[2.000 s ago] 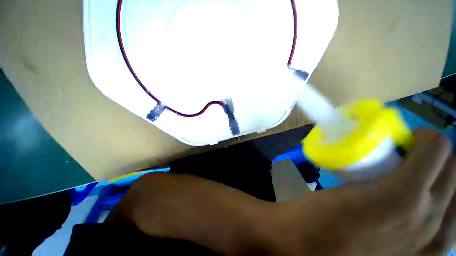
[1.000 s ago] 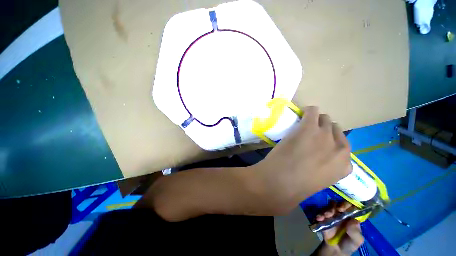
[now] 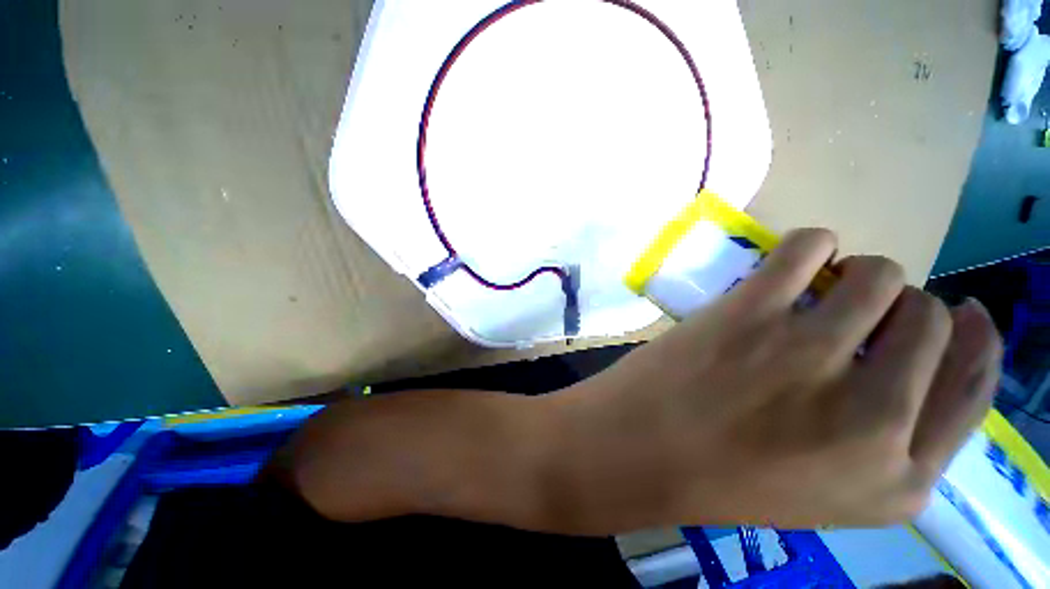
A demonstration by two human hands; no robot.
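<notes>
The white rounded-hexagon panel (image 3: 564,127) lies on the cardboard sheet (image 3: 253,173), its top cut off by the frame. A dark-red and black wire (image 3: 423,150) runs round it in a large loop with a wavy end. Grey-blue strips cross the panel edge at lower left (image 3: 440,272) and by the wire end (image 3: 571,301). My left hand (image 3: 841,380) is closed round the cartridge of the yellow-framed caulking gun (image 3: 702,270), whose front is over the panel's lower right. The nozzle is lost in the glare. My right hand is out of the picture.
A green bench surface (image 3: 58,299) shows at the left and right of the cardboard. Crumpled white lumps (image 3: 1022,69) and a small dark piece (image 3: 1028,208) lie at the far right. A blue frame (image 3: 196,460) is below the bench edge.
Since one second ago, the view has come closer and the panel's top has left the picture. The gun's front and my left hand appear further right and larger. My right hand has left the picture.
</notes>
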